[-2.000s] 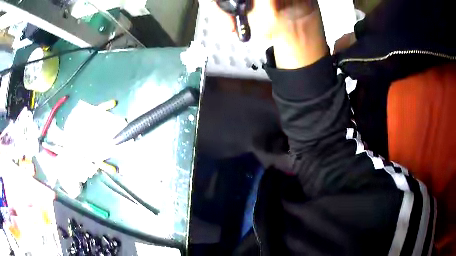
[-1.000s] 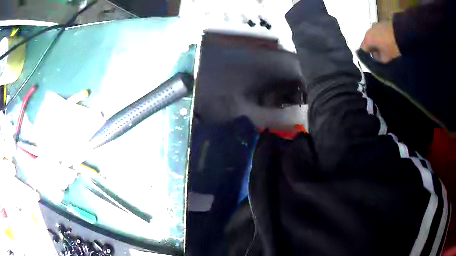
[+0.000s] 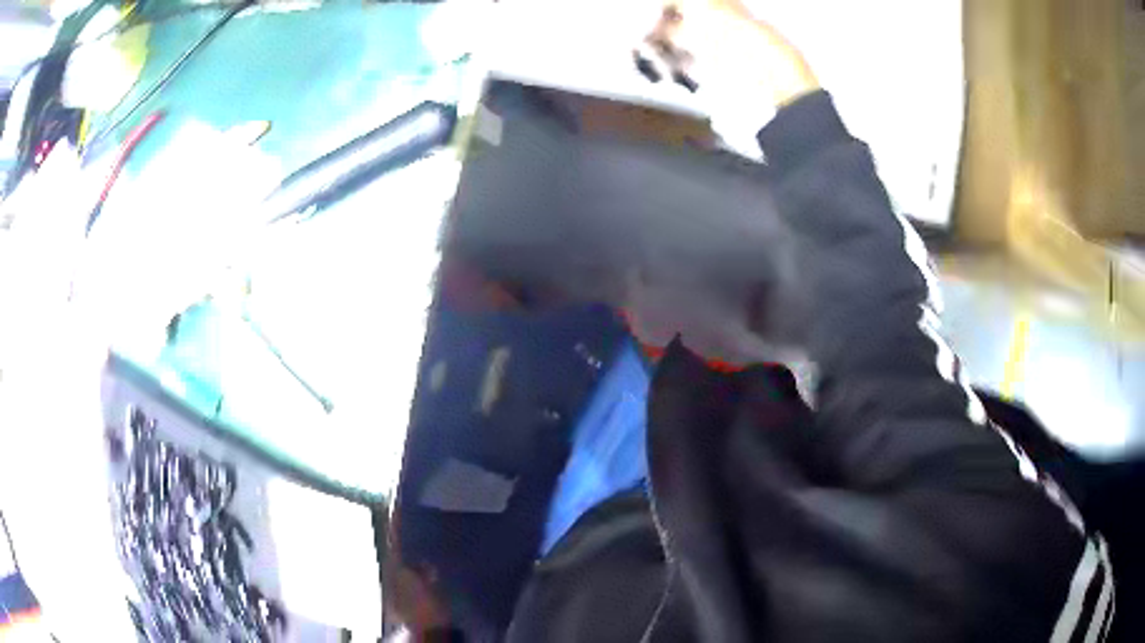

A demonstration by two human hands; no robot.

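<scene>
My right hand (image 3: 768, 53) is at the top centre, washed out by glare, at the end of a black sleeve. Its fingertips are over a white tray (image 3: 879, 75), right at a few small black earbuds (image 3: 666, 63). Blur hides whether the fingers grip them. A blurred skin-toned patch at the bottom edge, left of my lap, may be my left hand (image 3: 417, 598); its fingers cannot be made out. Many loose black earbuds (image 3: 188, 528) lie on a grey mat at the lower left.
The green bench (image 3: 320, 57) is at the left, with a dark ridged tool handle (image 3: 364, 157), a red-handled tool (image 3: 126, 163) and a thin dark tool. A dark gap with blue fabric (image 3: 603, 440) lies beside the bench edge. Brown cardboard (image 3: 1048, 126) is at the upper right.
The view has shifted, bringing more of the earbud pile and the cardboard into sight. My right hand is back in view at the tray. Another person's hand at the right is gone.
</scene>
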